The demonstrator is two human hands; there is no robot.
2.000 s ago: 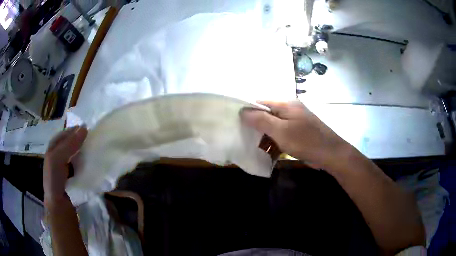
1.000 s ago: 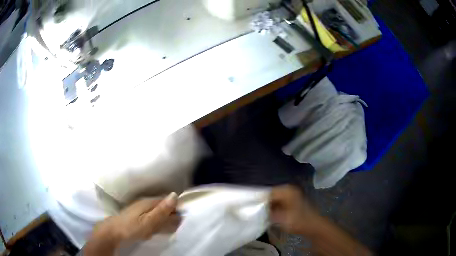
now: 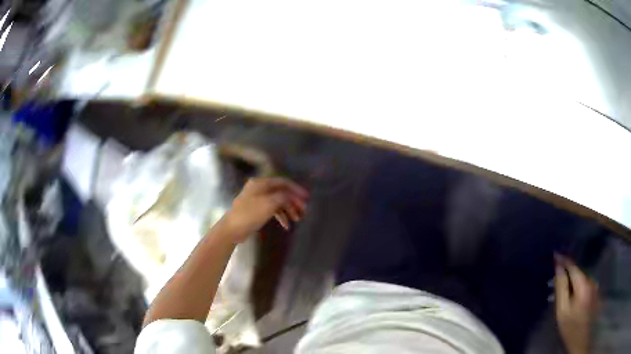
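Observation:
My left hand (image 3: 266, 202) is in front of the table edge, beside the heap of white garment pieces (image 3: 162, 200). Its fingers are loosely curled and apart, and it holds nothing that I can see. My right hand (image 3: 574, 294) is at the lower right below the table edge, blurred, with its fingers partly bent; I see no fabric in it. The white heap hangs or lies at the left, below table height. The picture is blurred and glaring, so details of the cloth are hidden.
The white machine table (image 3: 332, 62) spans the top, with its wood-coloured edge (image 3: 346, 135) curving down to the right. A tan curved rim (image 3: 249, 153) shows beside the heap. Pale cloth (image 3: 401, 321) is at the bottom centre. Blurred clutter stands at the far left.
The view has swung left, away from the machine and the blue area. Both hands have let go of the white piece they held and are now apart.

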